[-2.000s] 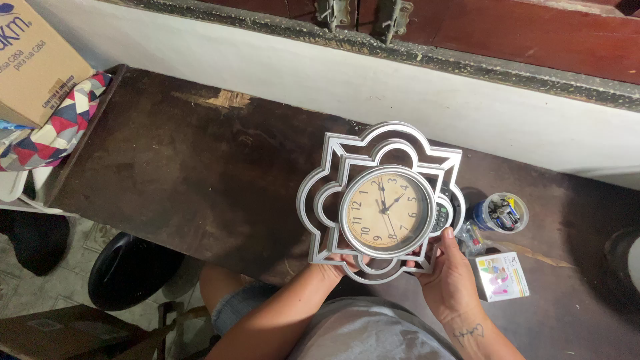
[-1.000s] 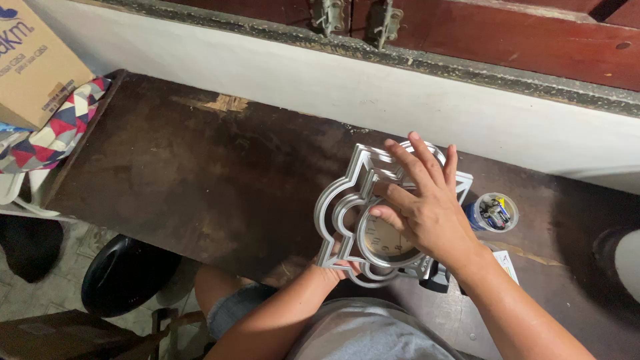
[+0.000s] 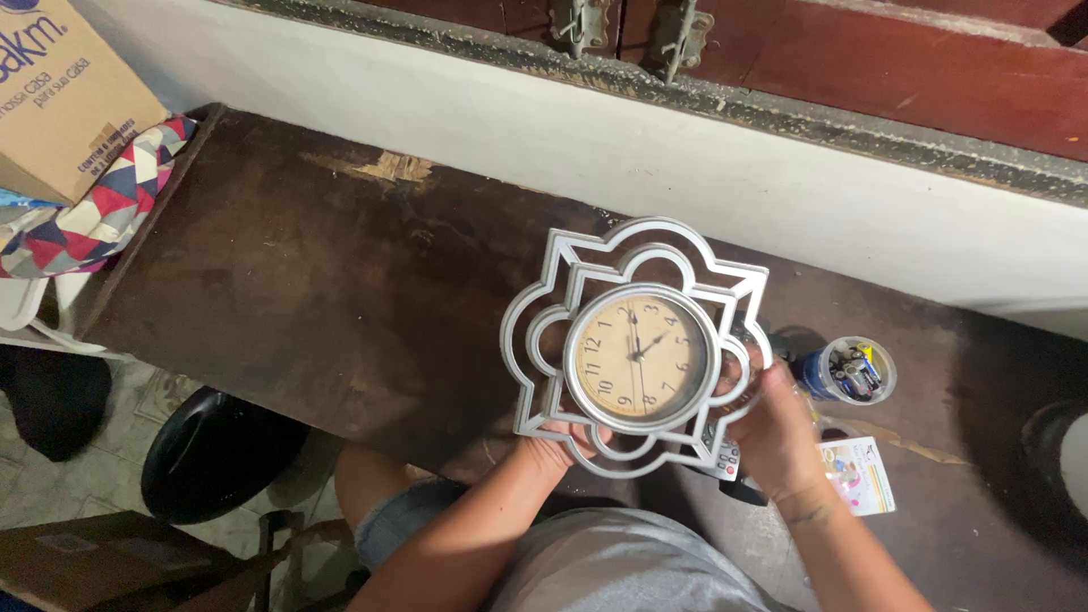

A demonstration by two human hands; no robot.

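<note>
A round wall clock with a silver openwork frame [image 3: 640, 358] is held above the dark wooden table, its cream face up and turned sideways. My left hand [image 3: 561, 442] grips the frame's lower left edge, with some fingers behind it. At the frame's right side, my right hand [image 3: 769, 416] holds the outer lobe, its fingers partly hidden and slightly blurred. Partly under the clock lies a remote control [image 3: 725, 459]. To the right, a clear tub of batteries [image 3: 854, 371] stands close to my right hand, and a printed card or packet [image 3: 858, 476] lies below it.
The dark wooden tabletop [image 3: 340, 255] runs along a white wall. A cardboard box [image 3: 76, 93] and a patterned cloth [image 3: 119, 212] sit at the far left. Below the table edge is a black round seat [image 3: 221, 455]. A dark round object with a pale top [image 3: 1067, 459] is at the far right.
My right hand, which lay over the clock face one second ago, has moved to the frame's right side. The face is uncovered again. My left hand keeps its hold.
</note>
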